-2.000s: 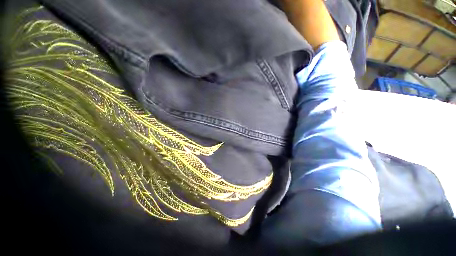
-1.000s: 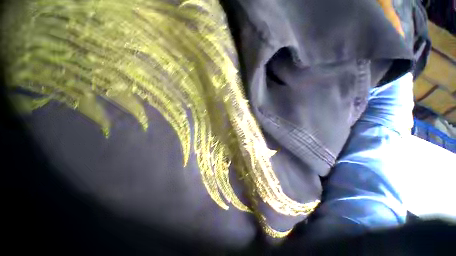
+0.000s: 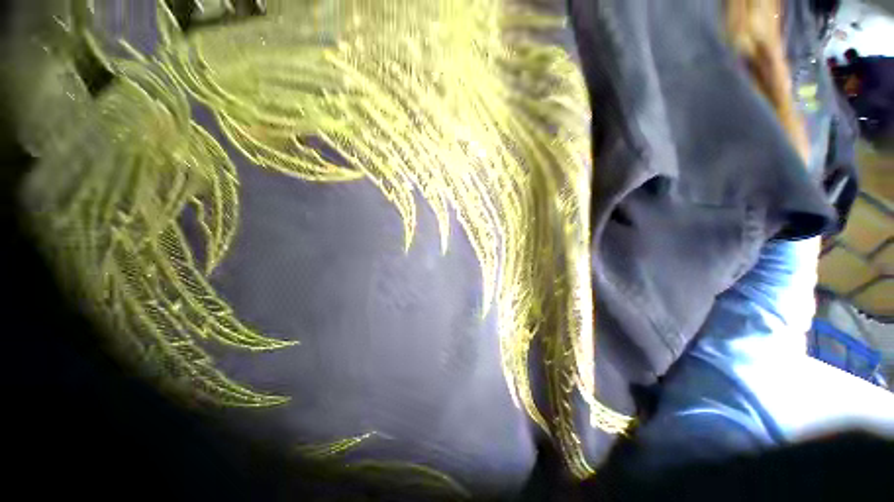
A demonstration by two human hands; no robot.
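Note:
A charcoal grey denim-type garment (image 3: pixel 363 284) fills most of the view, very close to the camera. Large yellow-gold feathered wing embroidery (image 3: pixel 451 147) covers its back panel, with more feathers at the left. A folded grey sleeve (image 3: pixel 686 108) with topstitched seams hangs at the right of the panel. An arm in a light blue sleeve, seemingly my right arm, reaches up beside and behind the garment, its bare forearm showing at the top right. Its hand is hidden or beyond the top edge. My left hand is not in view.
A bright white surface (image 3: pixel 848 397) lies at the right edge. A blue crate (image 3: pixel 845 351) stands beyond it, near a tan surface with dark lines (image 3: pixel 861 250). Dark, blurred shapes are at the far upper right. The left and bottom rims are black.
The embroidered panel has spread across more of the view, and a second group of feathers now shows at the left. The folded sleeve and the blue-sleeved arm have shifted right in the view.

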